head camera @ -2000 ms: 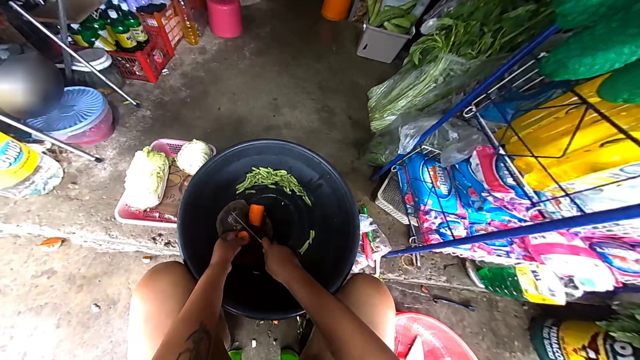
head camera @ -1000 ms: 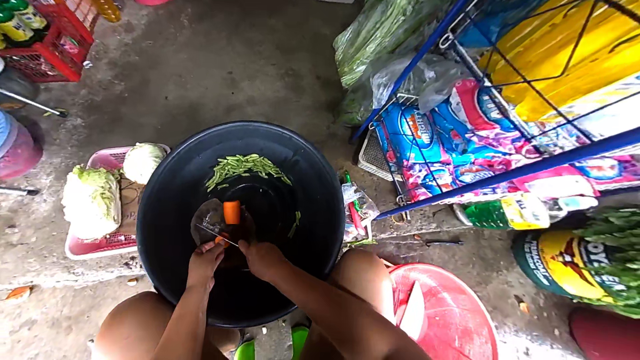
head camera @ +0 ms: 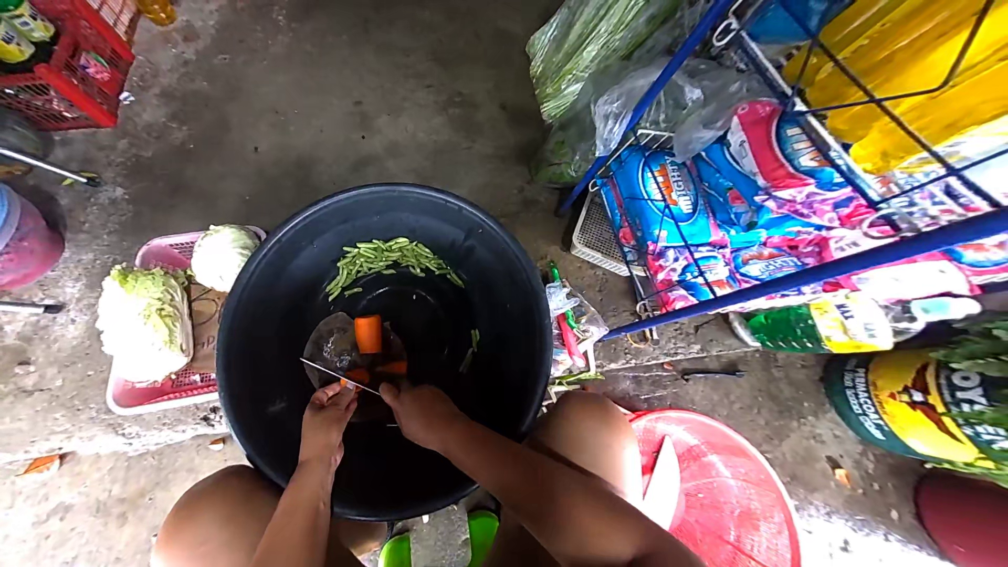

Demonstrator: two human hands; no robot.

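Observation:
A large black plastic basin [head camera: 504, 315] stands between my knees. Inside it, my right hand [head camera: 417, 409] is closed on the handle of a knife [head camera: 327, 368], whose thin blade slants up to the left. My left hand [head camera: 327, 409] holds a small carrot piece [head camera: 350, 384] at the blade. Under them is a dark, round-edged board [head camera: 319, 342], partly hidden by my hands. A thick carrot chunk [head camera: 368, 335] sits just beyond the blade, with more orange pieces beside it. Cut green beans [head camera: 390, 258] lie along the basin's far side, and a few lie at its right.
At left, a pink tray [head camera: 130, 394] holds a napa cabbage [head camera: 146, 323] and a round cabbage [head camera: 224, 256]. A blue wire rack [head camera: 803, 272] with detergent packs stands at right. A red basin [head camera: 724, 488] is by my right knee, and a red crate [head camera: 71, 87] is at upper left.
The view has shifted and come closer to the basin. Both hands stay together at the board, and the knife blade lies across the carrot piece at my left fingers.

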